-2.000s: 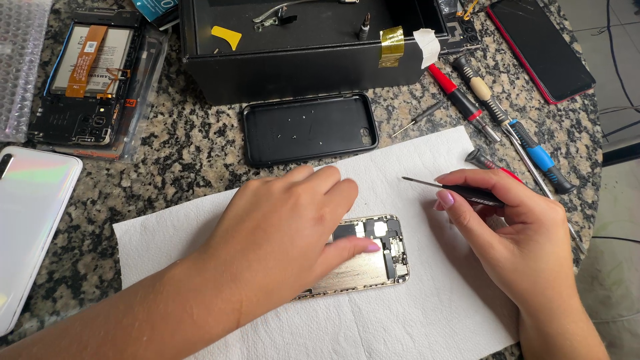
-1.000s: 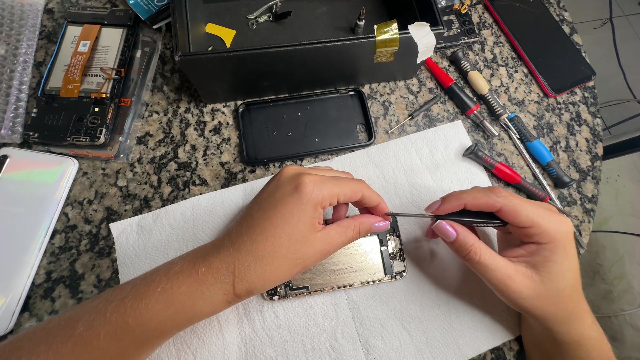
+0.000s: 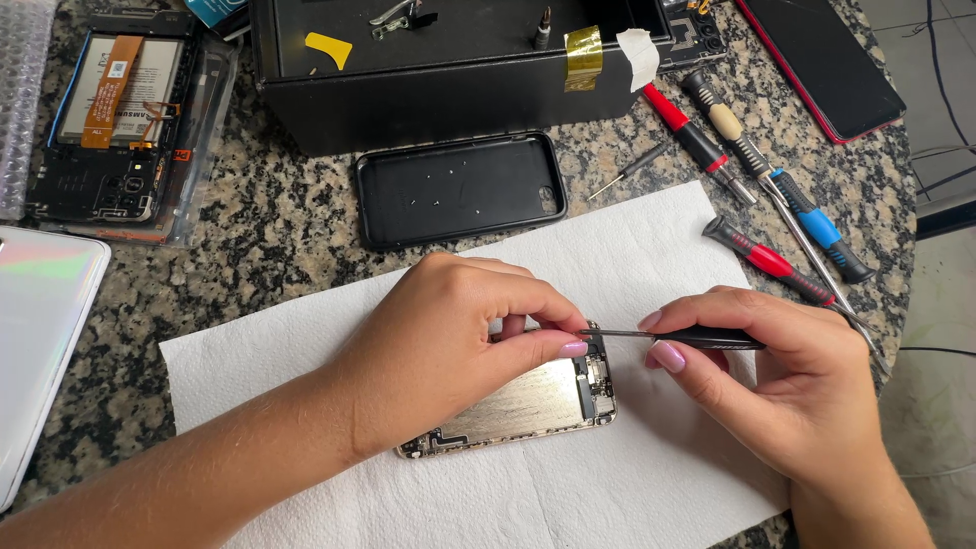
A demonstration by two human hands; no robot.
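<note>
An opened smartphone housing (image 3: 526, 404), with bare metal and small parts along its right end, lies on a white paper towel (image 3: 656, 473). My left hand (image 3: 457, 343) arches over the housing, thumb and forefinger brought together at the tip of a small black screwdriver (image 3: 705, 338). Whether a tiny part sits between those fingertips cannot be seen. My right hand (image 3: 770, 381) grips the screwdriver's handle, with the shaft pointing left, nearly level in the picture. Behind the towel, a black phone case (image 3: 461, 191) lies open side up with several tiny screws in it.
A black box (image 3: 457, 114) stands at the back. Several screwdrivers, one with a blue grip (image 3: 820, 227), lie at the right near a red-edged phone (image 3: 823, 61). At the left are a disassembled phone (image 3: 107, 122), a white phone (image 3: 42, 328) and bubble wrap (image 3: 23, 107).
Two seconds ago the screwdriver tip was apart from my left hand; now it meets the left fingertips. My left thumb and forefinger have come together.
</note>
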